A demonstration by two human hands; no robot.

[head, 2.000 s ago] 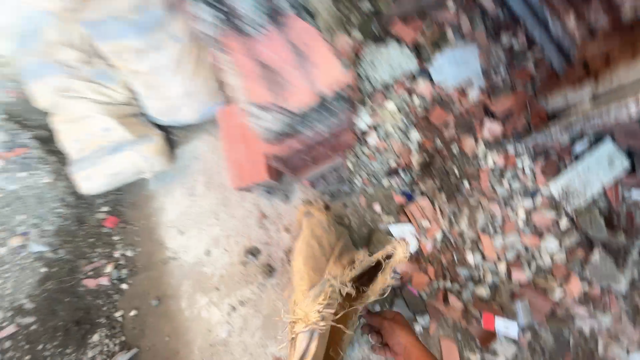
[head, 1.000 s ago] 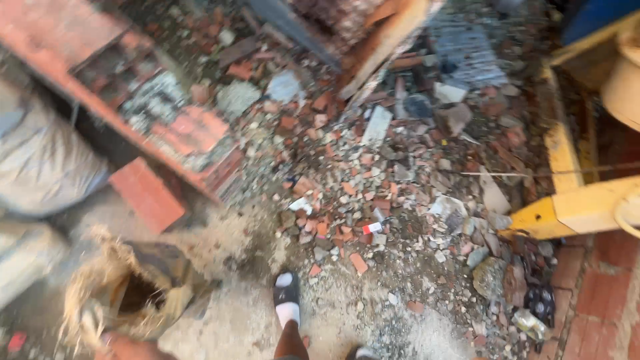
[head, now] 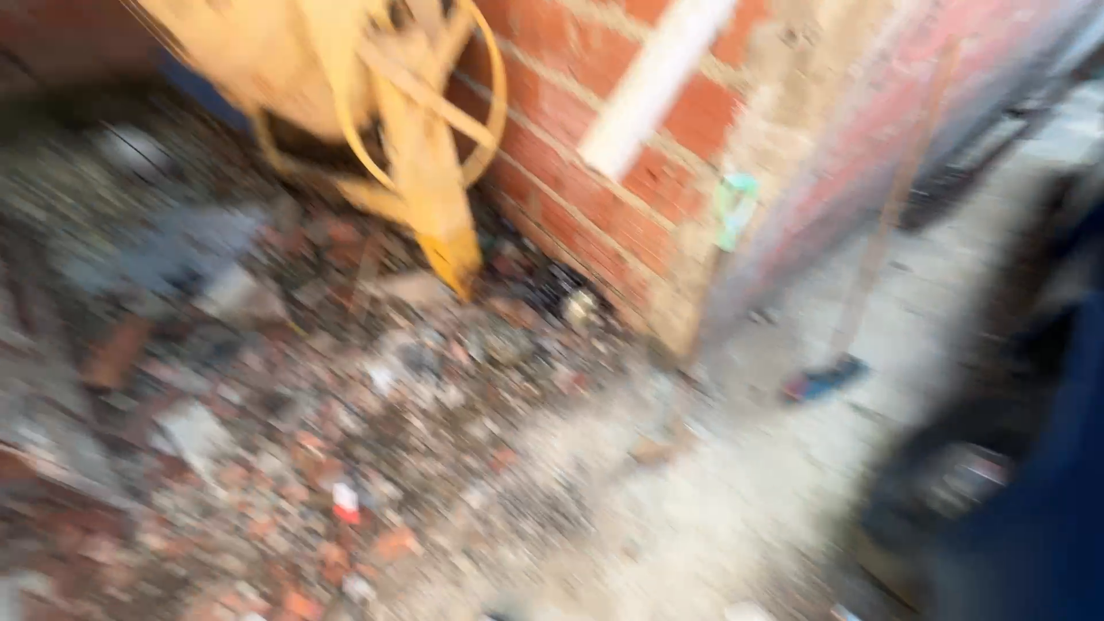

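Neither my left hand nor my right hand shows in the head view now, so what they hold cannot be seen. Broken brick and stone rubble [head: 345, 457] covers the ground at the left and middle. A yellow cement mixer [head: 440, 190] stands at the upper left, one leg resting in the rubble. Against the wall at the right leans a broom [head: 826, 379] with a wooden handle and a blue and red head. A small red and white object [head: 346, 502] lies on the rubble. Motion blurs the whole picture.
A red brick wall [head: 586, 155] rises behind the mixer, with a white board or pipe [head: 655, 86] against it. Concrete floor [head: 733, 500] runs along the right of the rubble. A dark wheel-like shape [head: 931, 483] and a dark blue surface [head: 1026, 535] fill the right edge.
The view has swung far to the right. The frayed sack, the hand at it and the sandalled foot seen earlier are out of view.
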